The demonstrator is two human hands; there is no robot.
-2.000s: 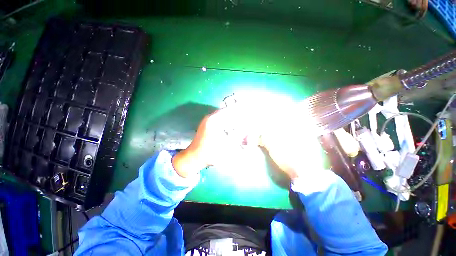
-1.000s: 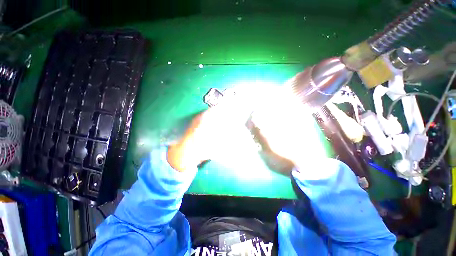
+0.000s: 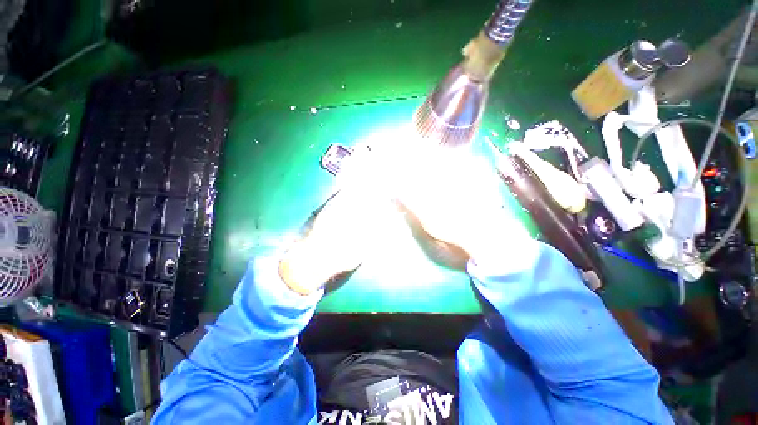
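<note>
My left hand [image 3: 326, 241] and my right hand [image 3: 445, 217] are close together under the lamp head [image 3: 453, 108]. Glare washes out the fingers of both, so what they hold cannot be seen. A small square module [image 3: 336, 158] with a dark body and pale rim shows at the upper left edge of the glare, beyond my left hand. I cannot tell if it touches the fingers. The green mat [image 3: 274, 124] lies beneath.
A black component tray [image 3: 137, 199] stands left, with a few parts in its near pockets. Beyond it is a white fan [image 3: 21, 241]. At right are a dark slim tool [image 3: 548, 207], white fittings [image 3: 611, 192] and a bottle [image 3: 611, 87] with a yellowish body. A blue bin [image 3: 87, 365] is lower left.
The lamp head has moved left and now points more steeply down. The view has shifted, showing more of the fan. The small square module has come into clearer view. Both hands stay together in the glare.
</note>
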